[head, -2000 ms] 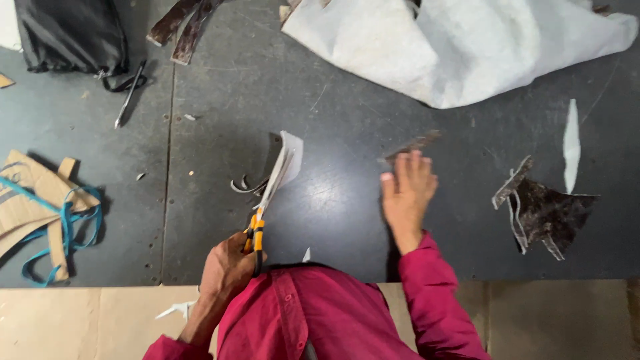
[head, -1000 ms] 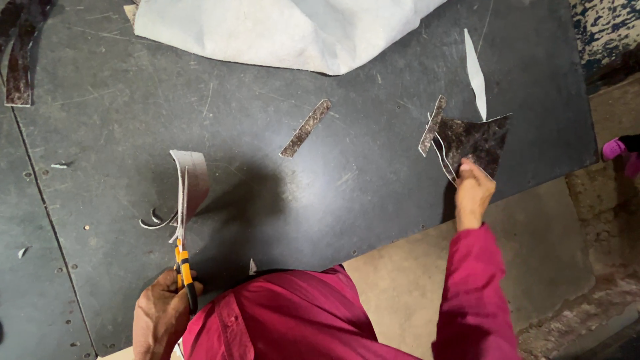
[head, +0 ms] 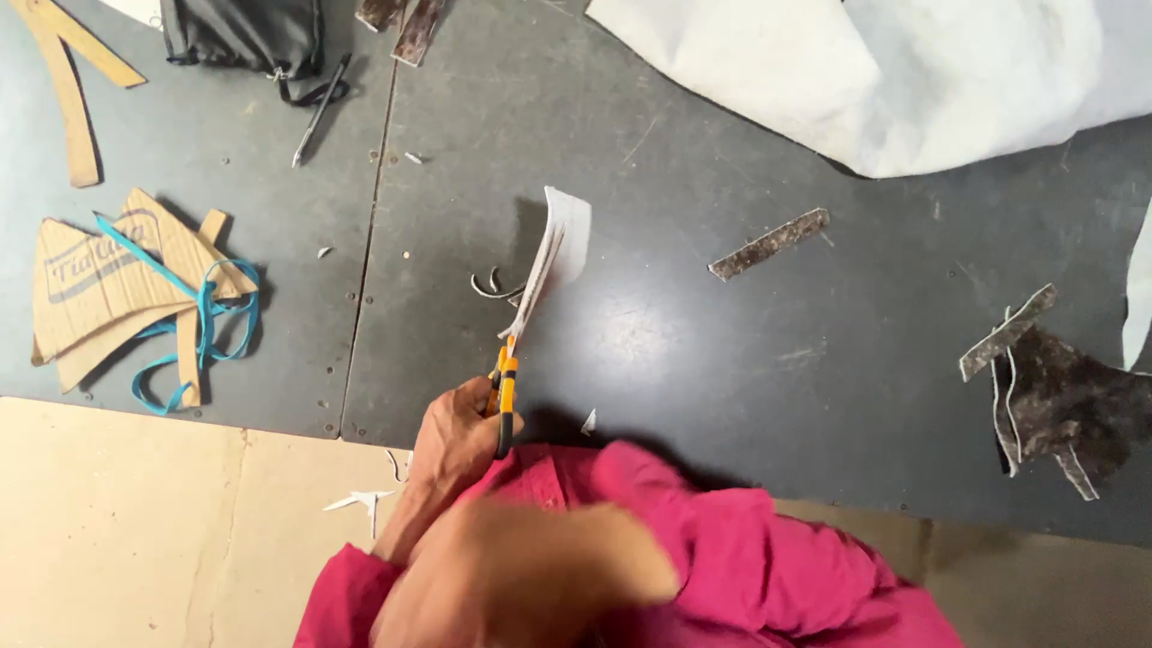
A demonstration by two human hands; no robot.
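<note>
My left hand (head: 463, 423) is closed around the yellow-and-black handles of scissors (head: 507, 387) at the table's near edge. The blades lie against a pale, curved piece of material (head: 567, 238), and thin dark offcuts curl just left of it. Blurred by motion, my right hand (head: 540, 549) is raised close to the camera in front of my magenta shirt; its fingers cannot be made out. One brown mottled strip (head: 769, 243) lies alone right of the scissors. Farther right, brown mottled pieces (head: 1071, 396) with pale edges lie in a small pile, a strip across them.
Cardboard templates (head: 108, 279) tied with blue cord lie at the left, below a forked tan piece (head: 72, 90). A black drawstring bag (head: 247, 36) and a pen (head: 321, 112) are at the upper left. A large white sheet (head: 855, 99) covers the upper right. Small scraps lie about.
My right hand has left the brown pile at the right and come up in front of my body. My left hand still holds the scissors. The view has swung back toward the left.
</note>
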